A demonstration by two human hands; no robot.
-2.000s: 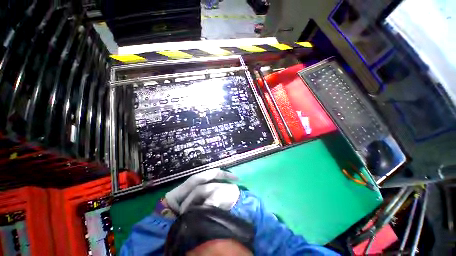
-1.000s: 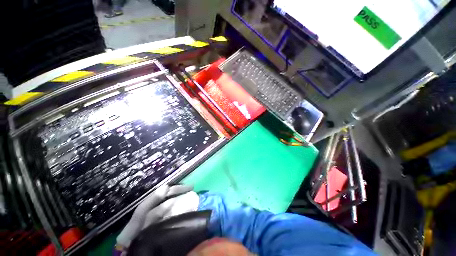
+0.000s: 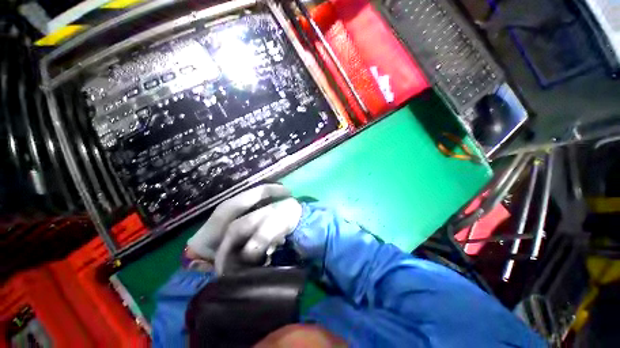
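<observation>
The dark circuit board (image 3: 204, 122), crowded with small pale parts and with a bright glare spot, lies in a metal-edged frame (image 3: 75, 173) behind the green mat (image 3: 367, 177). My left hand (image 3: 228, 214) and my right hand (image 3: 268, 228), both in white gloves, are close together at the mat's near left part, just in front of the frame. They overlap and the fingers are curled. Whether they hold anything between them cannot be seen. A dark rounded shape at the bottom hides part of my sleeves.
Red tray (image 3: 377, 54) and keyboard (image 3: 449, 47) stand right of the board, with a mouse (image 3: 491, 115) beside. Orange-handled cutters (image 3: 457, 146) lie at the mat's right edge. Metal bars (image 3: 520, 211) stand in a bin at right. Red totes (image 3: 68, 292) are at left.
The view has swung right, then partly back and down; the monitor's PASS block has left the picture. My right hand shows more clearly now, against my left.
</observation>
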